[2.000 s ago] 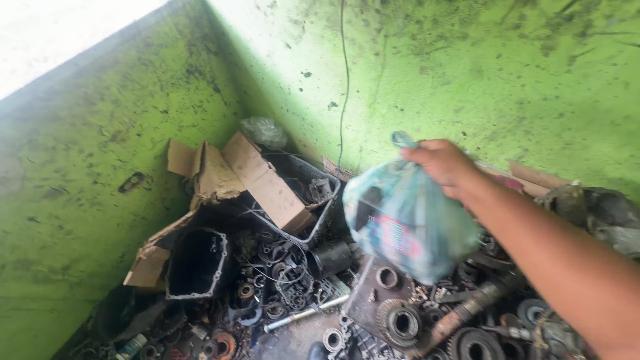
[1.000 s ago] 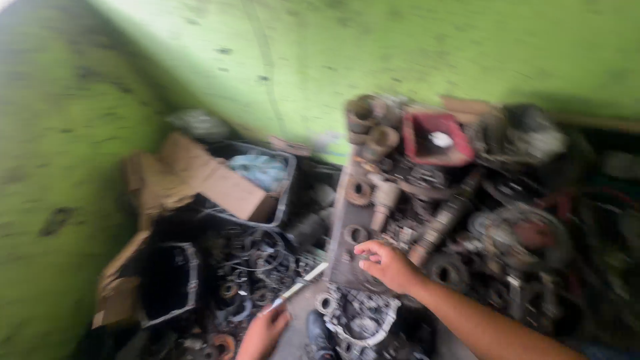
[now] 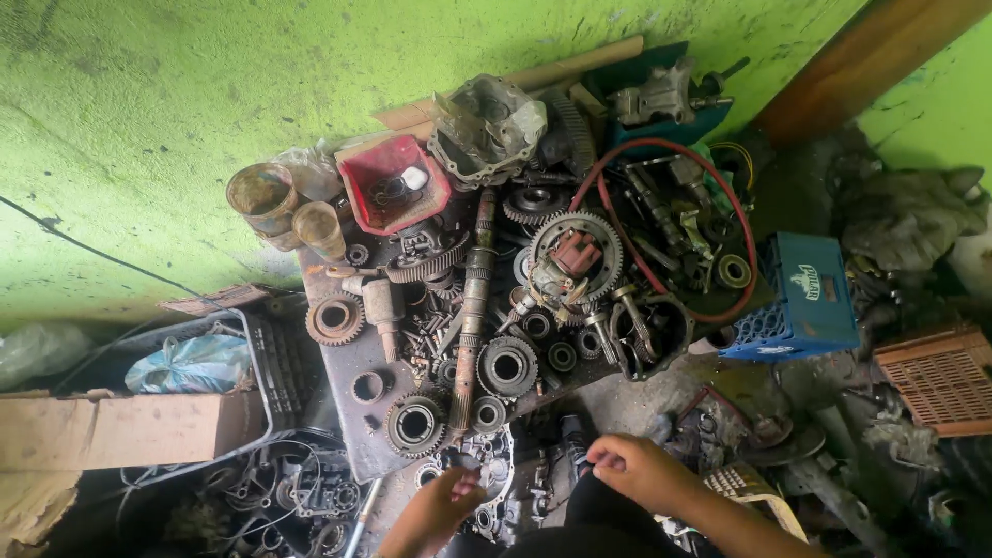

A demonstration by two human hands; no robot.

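My left hand (image 3: 440, 508) is at the bottom middle, fingers loosely curled, just below the table's near edge; no object shows in it. To its right my right hand (image 3: 639, 469) hangs with bent fingers, and whether they hold anything cannot be made out. A metal housing (image 3: 496, 465) lies below and between them. On the table (image 3: 341, 387) lie a long splined shaft (image 3: 474, 310), a dark gear (image 3: 508, 366), a gear ring (image 3: 415, 424) and a large gear (image 3: 577, 256). A tied plastic bag (image 3: 194, 364) rests in the black crate at left.
A black plastic crate (image 3: 279, 372) with cardboard (image 3: 139, 426) stands left. A red tray (image 3: 391, 186), dirty cups (image 3: 262, 194) and a red hose (image 3: 752, 240) are on the table. A blue crate (image 3: 814, 294) and an orange crate (image 3: 938, 380) stand right. Metal parts cover the floor.
The bag was in my raised right hand at first; it now lies in the black crate. Both hands are now low in front of me. The view has swung right.
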